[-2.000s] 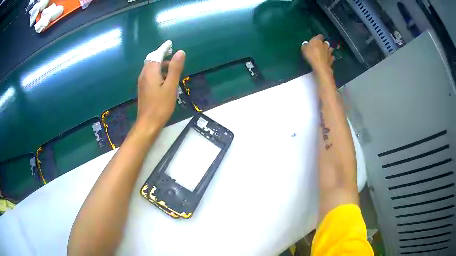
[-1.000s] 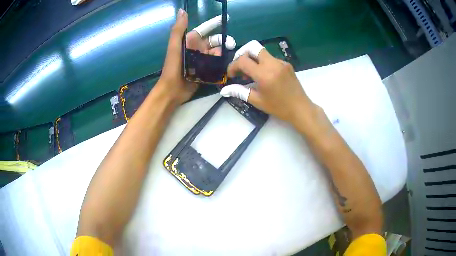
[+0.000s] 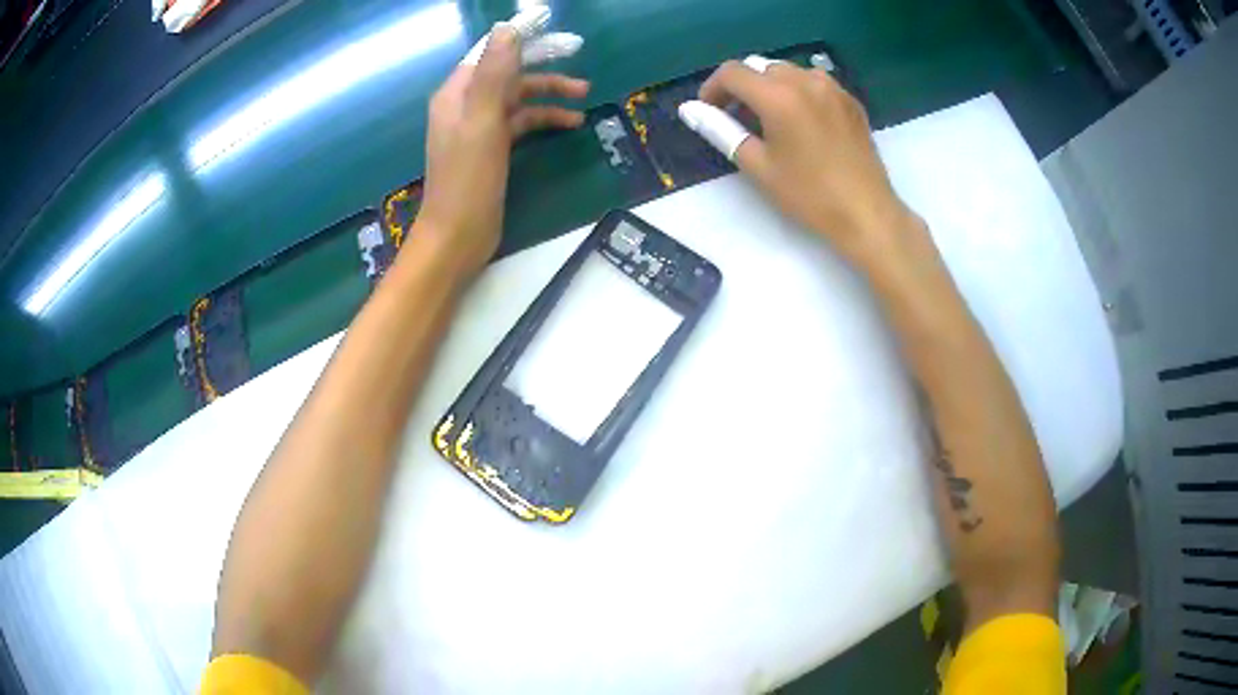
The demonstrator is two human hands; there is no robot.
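My left hand (image 3: 475, 149), with white finger cots, is over the green belt with its fingers apart and no frame in them. A phone middle frame (image 3: 405, 215) lies on the belt, partly hidden behind it. My right hand (image 3: 815, 143) is over the rightmost belt frame (image 3: 665, 133), thumb and index finger apart near its solid end; whether they touch it is unclear. Black frames, possibly two nested, lie tilted on the white board (image 3: 801, 407), their gold-lined end (image 3: 523, 468) toward me.
Several more frames (image 3: 224, 340) lie in a row along the belt (image 3: 652, 48) to the left. A yellow strip (image 3: 48, 483) is at the board's left end. A grey slotted cabinet (image 3: 1181, 312) stands at the right. White crumpled pieces (image 3: 183, 11) show at the top left.
The frame my left hand held up is out of that hand. My right hand has moved up and right, away from the board frame. The belt frames appear farther right.
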